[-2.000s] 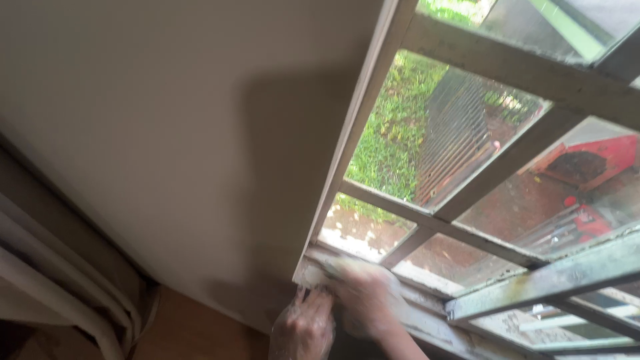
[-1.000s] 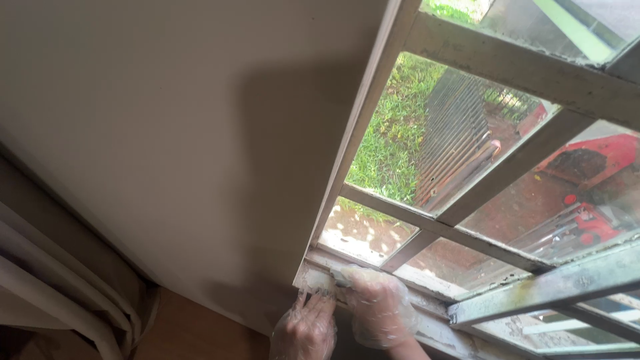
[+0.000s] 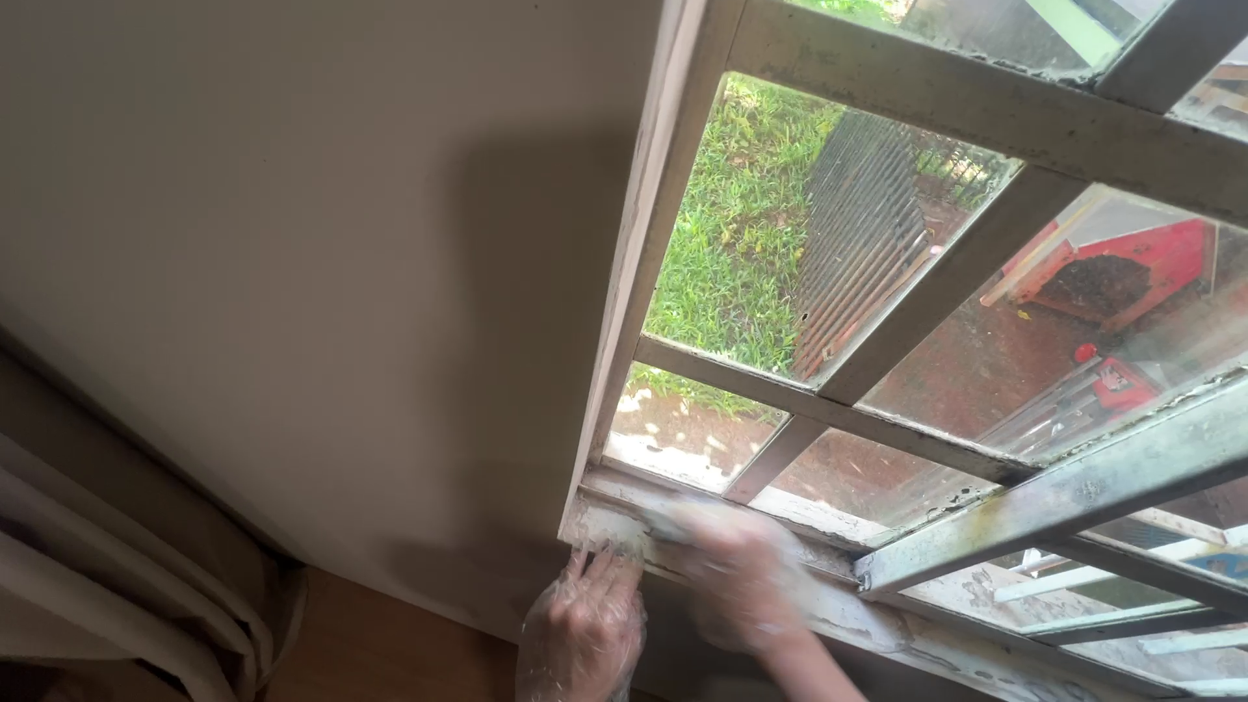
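Observation:
My left hand (image 3: 585, 619), in a clear plastic glove, has its fingertips against the near edge of the worn white window sill (image 3: 829, 609), close to the corner with the wall. Nothing shows in its grasp. To its right, my right hand (image 3: 746, 575), also in a clear glove, is blurred over the sill. Something pale and flat shows at its fingertips, but I cannot tell what it is or whether the hand grips it. The window frame (image 3: 877, 292) has worn, stained paint and rough edges around its glass panes.
A plain wall (image 3: 292, 244) fills the left side. A light curtain (image 3: 117, 585) hangs at lower left beside a brown wooden surface (image 3: 390, 643). A metal window bar (image 3: 1053, 497) slants in at right. Outside the glass are grass, a slatted grille and red objects.
My right hand has shifted a little along the sill and is blurred now, where it was sharper one second ago. My left hand has stayed near the sill corner.

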